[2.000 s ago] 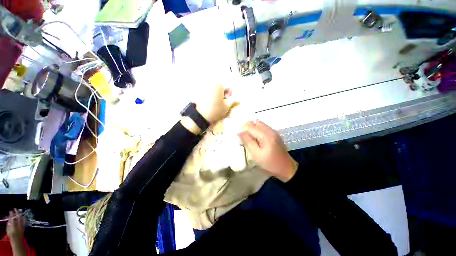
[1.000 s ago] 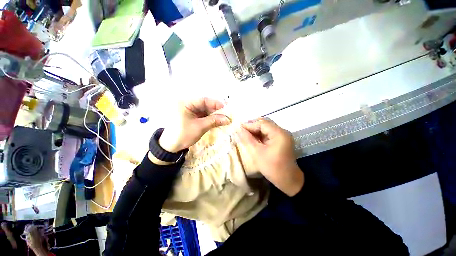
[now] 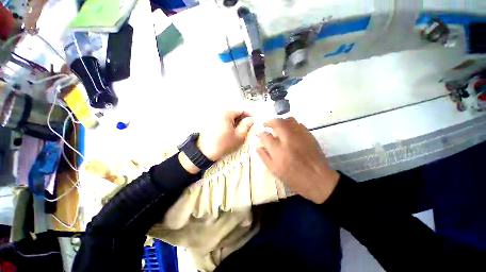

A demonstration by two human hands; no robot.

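A beige garment piece (image 3: 213, 199) with a gathered edge lies at the table's front edge and hangs over my lap. My left hand (image 3: 226, 135), with a black watch on the wrist, grips the gathered edge by its upper end. My right hand (image 3: 298, 156) holds the same edge just to the right, fingers bent over the cloth. The fingertips of both hands are close together. The sewing machine's needle area (image 3: 254, 94) is just beyond them, and the cloth is not under it as far as I can see.
The white sewing machine (image 3: 341, 48) spans the back right. A marked strip (image 3: 389, 156) runs along the front edge at right. At left are a green notebook (image 3: 101, 15), a black phone-like object (image 3: 119, 52), a yellow item (image 3: 79, 103) and cables. A blue crate (image 3: 160, 256) is below.
The camera view has shifted. My hands stay on the cloth and are now closer together. The gathered edge is stretched straighter, with its pleats hanging more evenly.
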